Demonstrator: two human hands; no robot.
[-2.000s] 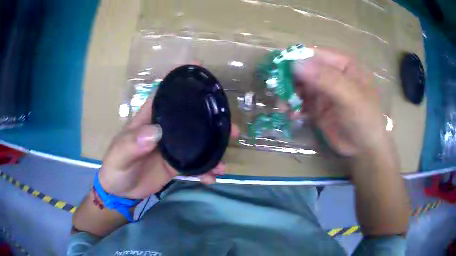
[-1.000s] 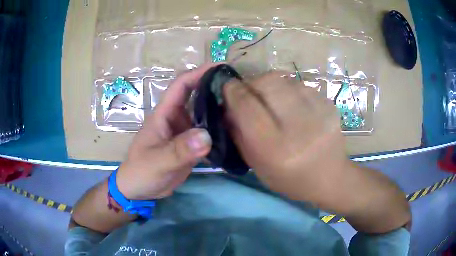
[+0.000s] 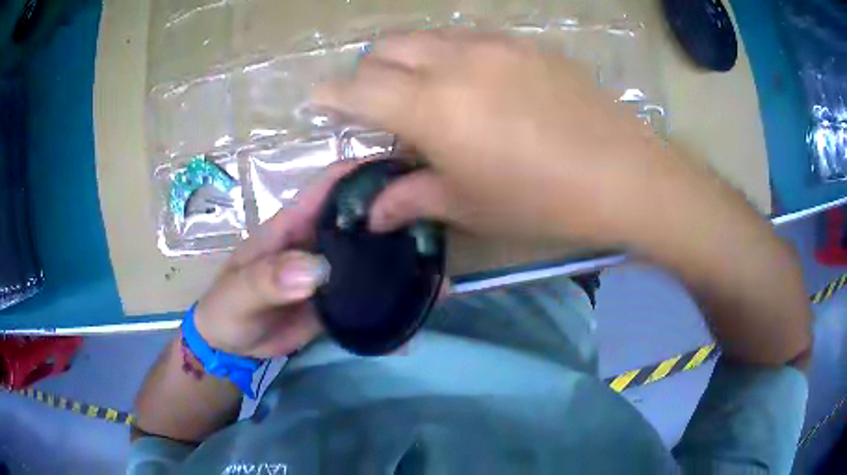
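Note:
My left hand (image 3: pixel 265 288) holds a black oval shell (image 3: pixel 376 288) from its left side, thumb on the near rim and open face up. A dark green circuit board (image 3: pixel 353 199) lies in the upper part of the shell. My right hand (image 3: pixel 455 121) is over the shell and the tray, blurred. Its thumb is inside the shell, touching the board, and its fingers are spread beyond the far rim. The thumb hides part of the board.
A clear blister tray (image 3: pixel 279 167) lies on the cardboard sheet (image 3: pixel 130 223), with a green board (image 3: pixel 200 186) in its left pocket. Another black shell (image 3: pixel 701 32) lies at the cardboard's upper right. Stacked trays (image 3: pixel 827 121) stand at the far right. The right forearm covers the tray's right part.
The shell has turned from nearly edge-on to face up. My right hand has shifted up, its fingers now out over the tray and only its thumb in the shell.

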